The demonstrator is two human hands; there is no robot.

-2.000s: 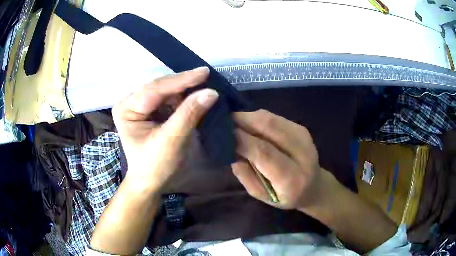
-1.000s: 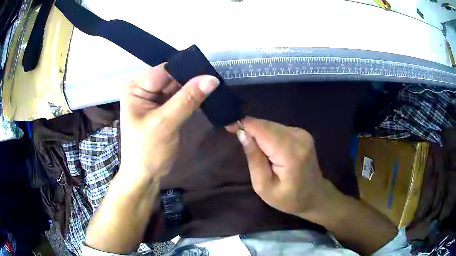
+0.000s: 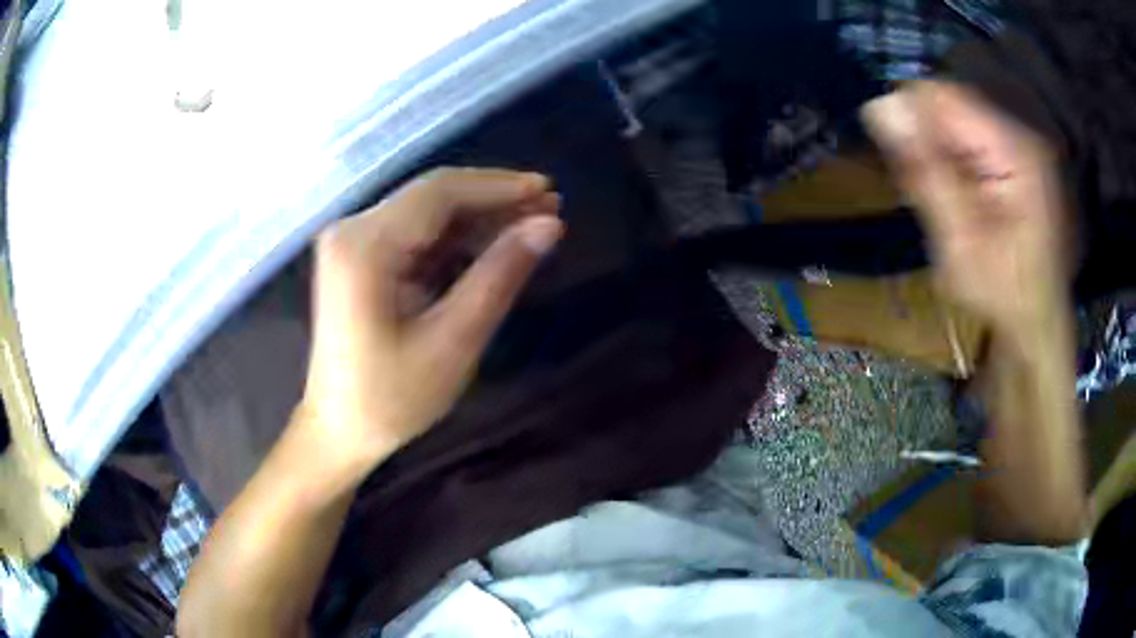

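Brown cloth (image 3: 598,411) lies over my lap below the table edge. A dark band (image 3: 822,243) stretches from the cloth to the side of my right hand. My left hand (image 3: 430,299) is over the cloth near the table edge, fingers curled, thumb tip close to the index tip, with nothing visible between them. My right hand (image 3: 984,187) is raised at the upper right and blurred. The band meets its edge, but whether the fingers grip it cannot be told.
The white table (image 3: 249,162) with its blurred grey edge fills the upper left. Cardboard (image 3: 860,318) with blue tape is below the right hand, on a speckled floor (image 3: 822,436). Plaid cloth (image 3: 181,536) shows at lower left, and dark cloth at upper right.
The view has swung right. My hands have moved apart, the right one far to the right. The navy strip has left my left hand, and the thin metal tool is no longer seen.
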